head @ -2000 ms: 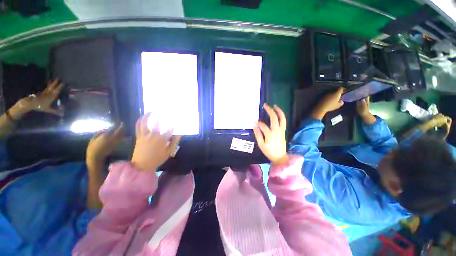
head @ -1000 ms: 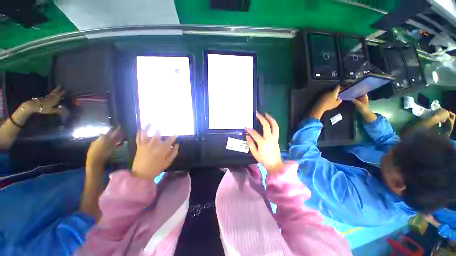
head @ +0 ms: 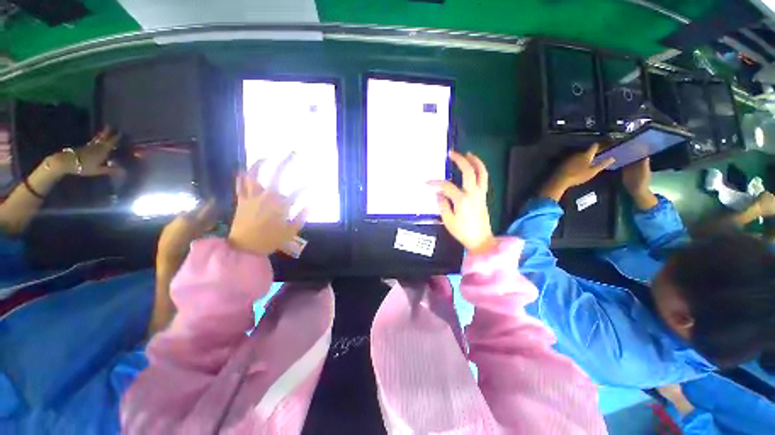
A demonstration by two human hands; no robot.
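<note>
Two tablets with lit white screens lie side by side in a black tray (head: pixel 357 255) in front of me. The left tablet (head: pixel 289 127) and the right tablet (head: pixel 406 140) each show a small dark mark near the top right. My left hand (head: pixel 268 208) is over the lower part of the left tablet, fingers spread, holding nothing. My right hand (head: pixel 465 200) is at the lower right edge of the right tablet, fingers apart, with a fingertip over the screen. A white label (head: pixel 415 242) is on the tray below the right tablet. Another label is partly hidden below my left hand.
At left, another person's hands (head: pixel 89 160) are at black trays (head: pixel 153 106). At right, a person in blue (head: pixel 586 314) holds a tablet (head: pixel 642 146) over a tray. A tray with two dark tablets (head: pixel 574 89) is beyond it. A metal rail runs along the bench's far side.
A small dark mark has appeared on each white screen, first on the left tablet, then on the right. My left fingers have moved up over the left screen, and a right finger reaches onto the right one.
</note>
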